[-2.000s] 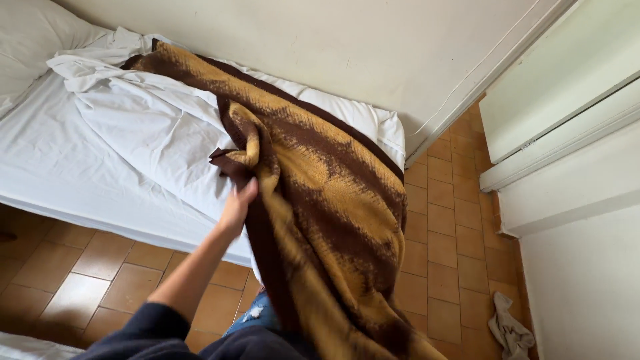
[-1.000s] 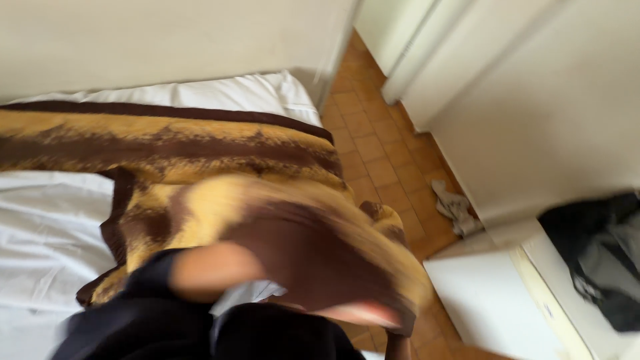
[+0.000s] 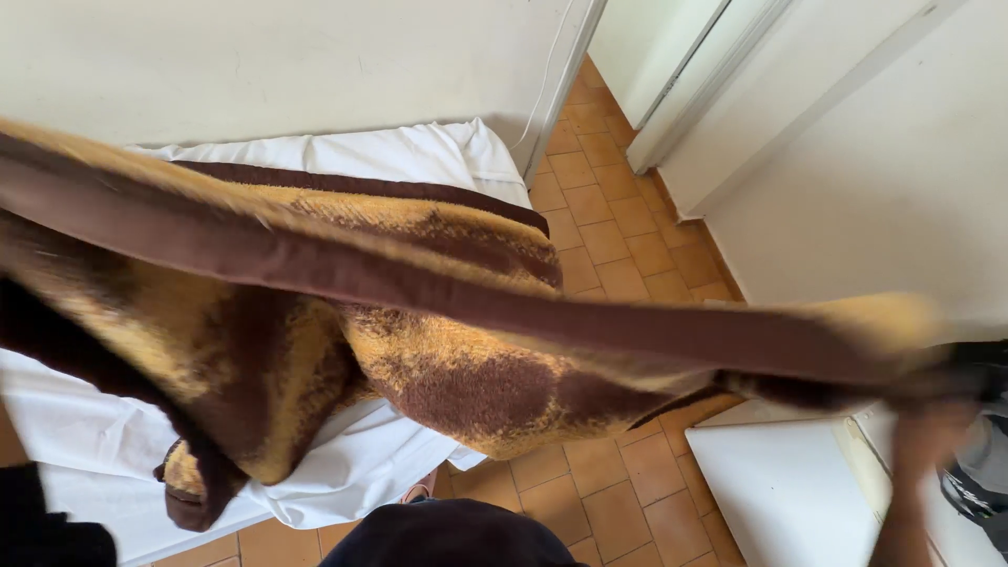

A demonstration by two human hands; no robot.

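Note:
A brown and yellow blanket (image 3: 472,386) with a dark brown satin-like edging is stretched across the view, its edge raised above the bed. My right hand (image 3: 933,429), blurred, grips the blanket's corner at the far right. Only my left forearm and dark sleeve show at the lower left edge; the left hand itself is out of frame. Part of the blanket lies over the foot of the bed, on a white sheet (image 3: 394,157), and a folded corner hangs near the bed's front side.
A pale wall (image 3: 276,71) runs behind the bed. Terracotta floor tiles (image 3: 622,252) lead to a doorway at the top right. A white cabinet-like surface (image 3: 787,480) stands at the lower right, with dark and grey clothing (image 3: 988,457) beside it.
The blanket's edge, bunched near my body a second ago, is now spread wide across the view. My right hand has moved out to the right with it.

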